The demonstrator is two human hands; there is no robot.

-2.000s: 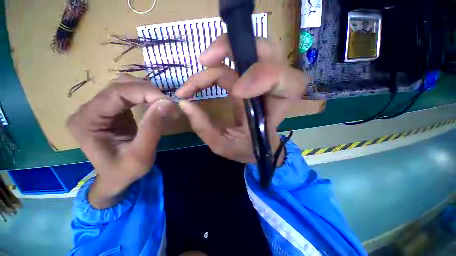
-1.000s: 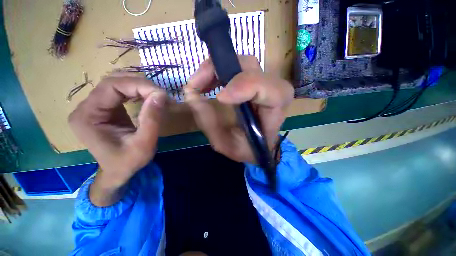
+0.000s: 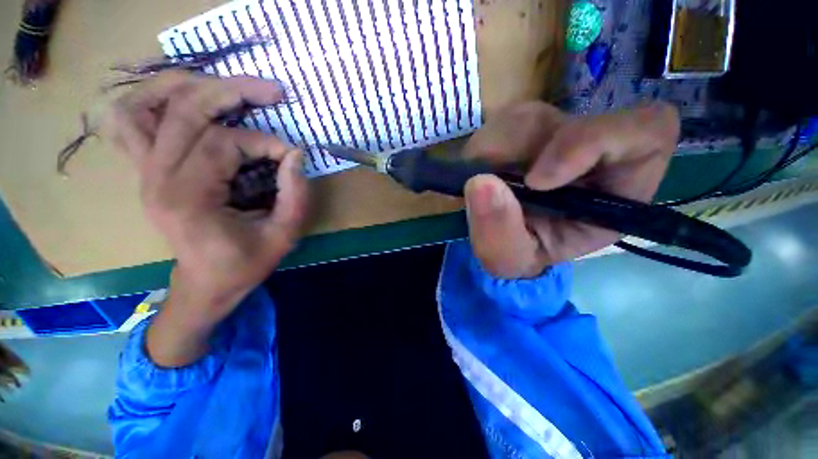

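The white striped panel [image 3: 377,63] lies on the brown cardboard. My right hand [image 3: 574,179] holds the black soldering iron [image 3: 430,172], its metal tip pointing left over the panel's lower edge. Contact at the tip cannot be told. My left hand [image 3: 211,170] is curled at the panel's lower left, thumb and index tips apart; a dark patch shows inside its curl, and whether it holds a thin wire is unclear. Thin dark wires [image 3: 184,63] fan out over the panel's left edge. Other wires are partly hidden by my left hand.
Loose wires [image 3: 76,146] and a dark wire bundle [image 3: 31,40] lie left on the cardboard [image 3: 99,224]. At right stand a black speckled case with a green spot [image 3: 583,25] and a metal-edged box of amber-brown material [image 3: 700,40]. Black cords hang at the green bench edge.
The iron has swung from upright to nearly level, its tip now at the panel. My right hand has moved right, away from my left fingertips. The view has shifted closer to the panel.
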